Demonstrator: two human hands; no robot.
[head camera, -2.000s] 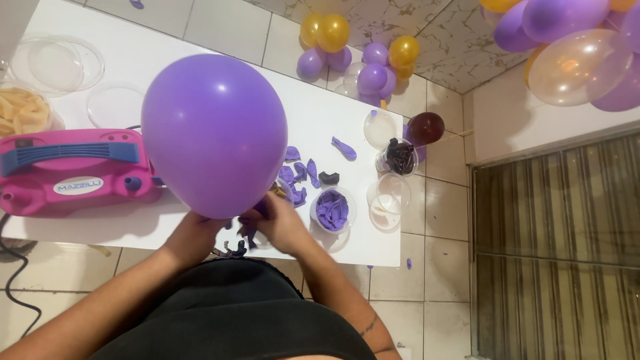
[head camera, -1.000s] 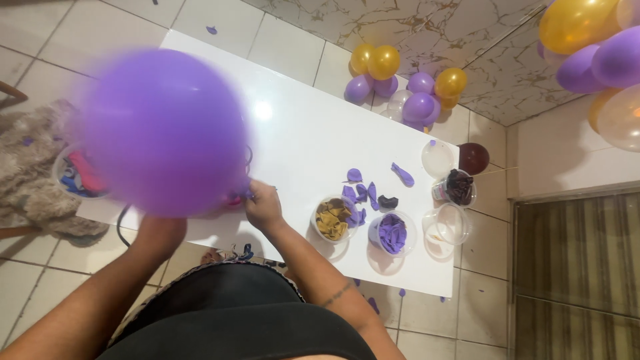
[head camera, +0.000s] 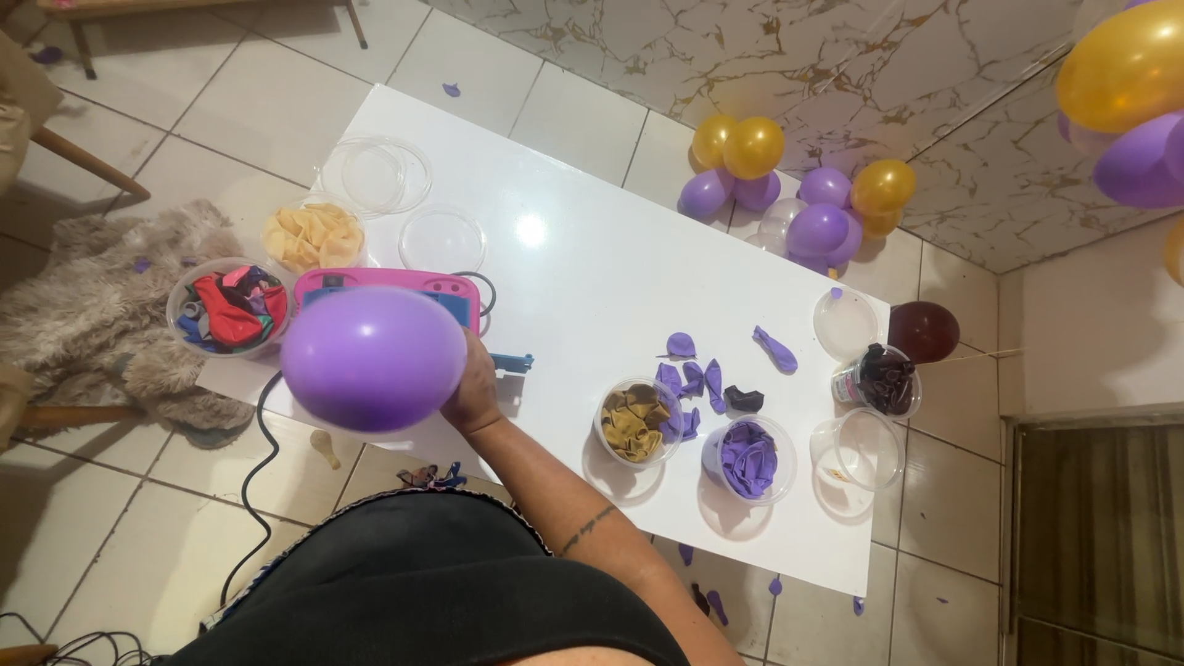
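My right hand (head camera: 474, 387) is at the right side of an inflated purple balloon (head camera: 373, 359) and appears to hold it; the fingertips are hidden behind the balloon. The balloon is over the near side of a pink electric balloon pump (head camera: 388, 278) with blue parts, on the white table (head camera: 564, 277). My left hand is out of view. To the right of my forearm stand a tub of gold balloons (head camera: 635, 423) and a tub of purple balloons (head camera: 749, 460), with loose deflated purple balloons (head camera: 713, 385) beside them.
Tubs of mixed-colour balloons (head camera: 231, 307) and cream balloons (head camera: 314, 236) stand at left, near clear lids (head camera: 442, 238). At the right edge are a tub of dark balloons (head camera: 885, 379) and a clear tub (head camera: 865, 450). Inflated balloon clusters (head camera: 819, 228) rest beyond the table; a black cable (head camera: 250, 499) hangs in front.
Both hands were at the purple balloon's base two seconds ago; now only the right hand shows, at its side. The balloon looks smaller and lower than one second ago. The view has shifted.
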